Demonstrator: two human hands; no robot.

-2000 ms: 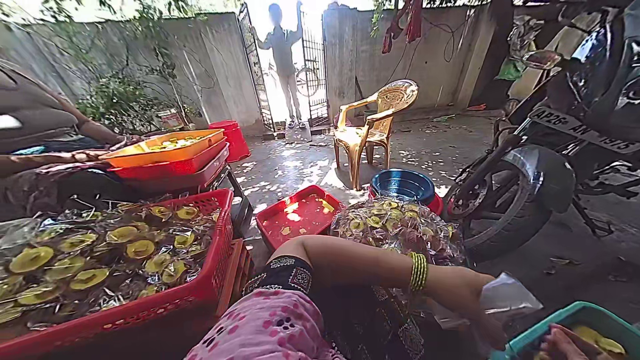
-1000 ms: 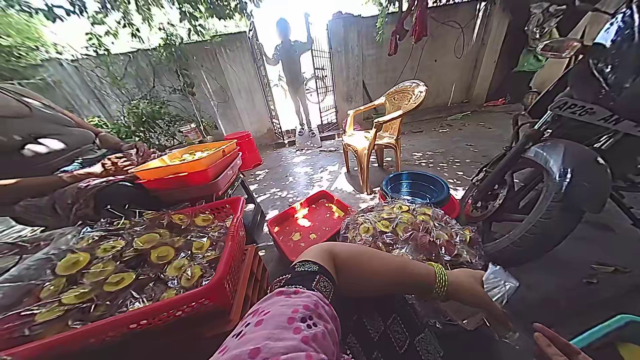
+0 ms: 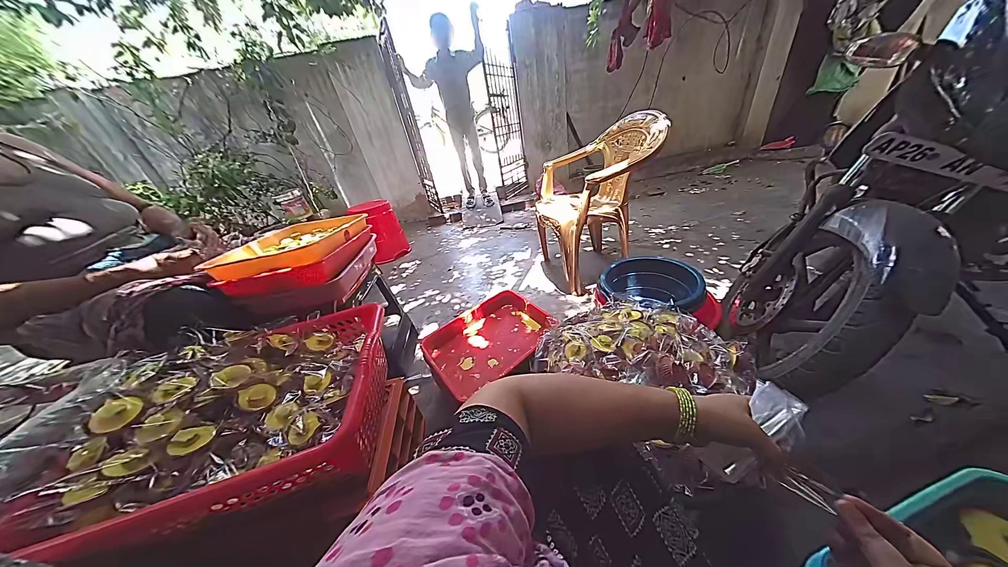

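Observation:
My left hand (image 3: 736, 425), with yellow-green bangles at its wrist, reaches across to the right, fingers closed around one end of some thin shiny strips (image 3: 811, 490). A crumpled clear plastic bag (image 3: 778, 413) lies against its far side. My right hand (image 3: 886, 539) is at the bottom right, partly cut off; its fingertips meet the strips' other end, but the grip is unclear. Behind my left forearm is a heap of clear-wrapped packets with yellow cup-shaped pieces (image 3: 630, 346). A teal tub (image 3: 937, 492) holding something yellow stands beside my right hand.
At left, a red perforated crate (image 3: 370, 386) holds many similar packets. An orange tray (image 3: 315, 250) sits on red trays near a seated person (image 3: 71, 220). Ahead are a red tray (image 3: 504, 346), a blue basin (image 3: 654, 282) and a plastic chair (image 3: 602, 197). A motorcycle (image 3: 866, 268) stands right; a person (image 3: 458, 94) stands at the gate.
My two hands are now joined by thin strips, where one second ago the right hand was apart with spread fingers. The person at the gate has raised an arm higher.

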